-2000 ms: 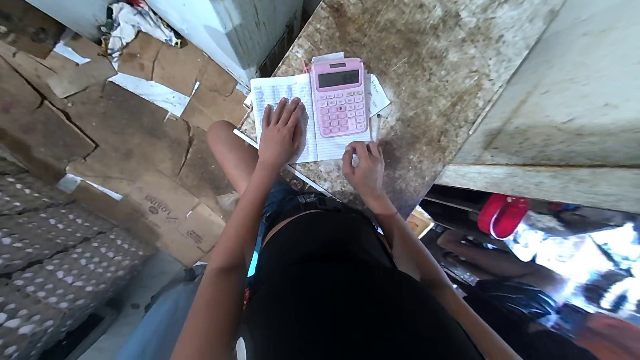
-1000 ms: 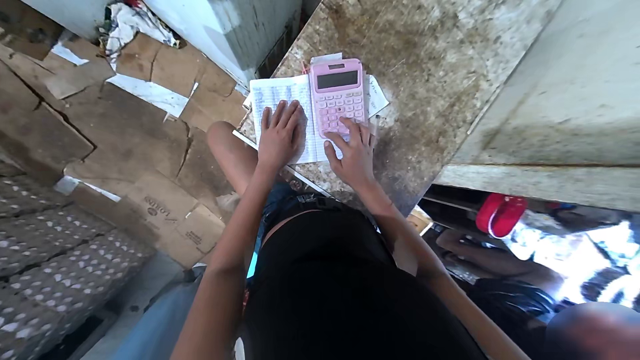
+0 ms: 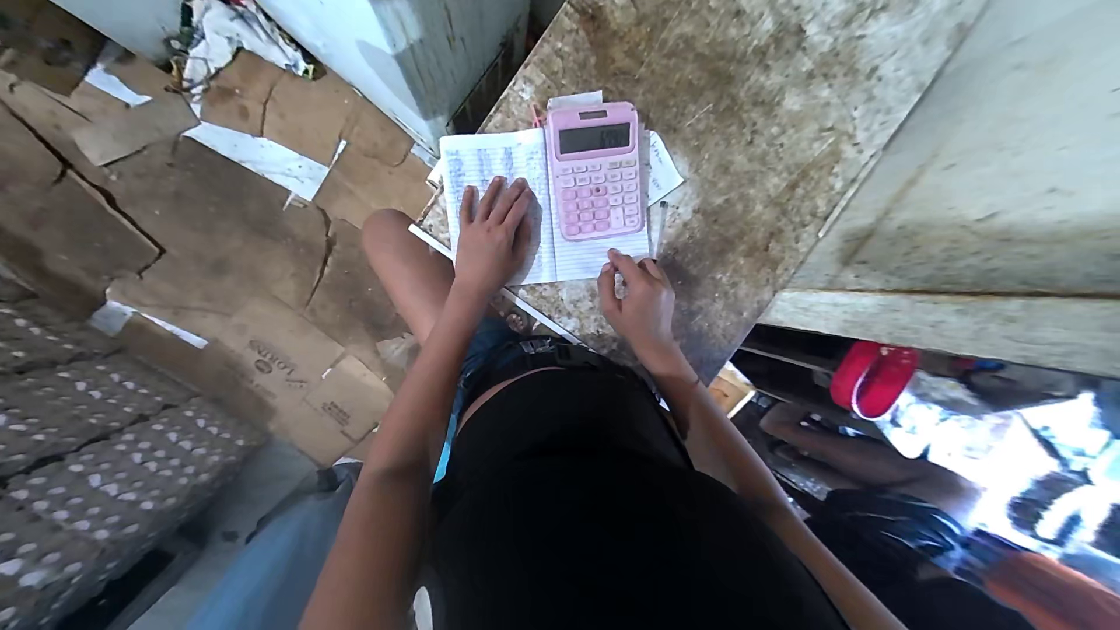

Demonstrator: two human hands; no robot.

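A notebook with lined pages (image 3: 535, 254) lies spread on the stained tabletop (image 3: 735, 131), its left page bearing writing. My left hand (image 3: 495, 229) rests on that page, palm down with the fingers a little apart. On the right page sits a pink calculator (image 3: 598, 171), its display showing digits too faint to read. Just below the calculator, at the lower edge of the right page, is my right hand (image 3: 639, 293), fingers curled and apart, with nothing seen in it. A pen (image 3: 662, 229) lies near the page's right edge, partly hidden by my right hand.
Paper pieces (image 3: 663, 171) stick out beside the calculator. A pale wall or panel (image 3: 989, 175) borders the table at right. Flattened cardboard (image 3: 236, 227) covers the floor at left, with egg trays (image 3: 105, 455) below it. Another person's leg (image 3: 866, 455) and a red object (image 3: 873, 378) are at lower right.
One second ago my right hand was over the calculator's lower keys; it has drawn back below the calculator. My left hand has stayed on the left page.
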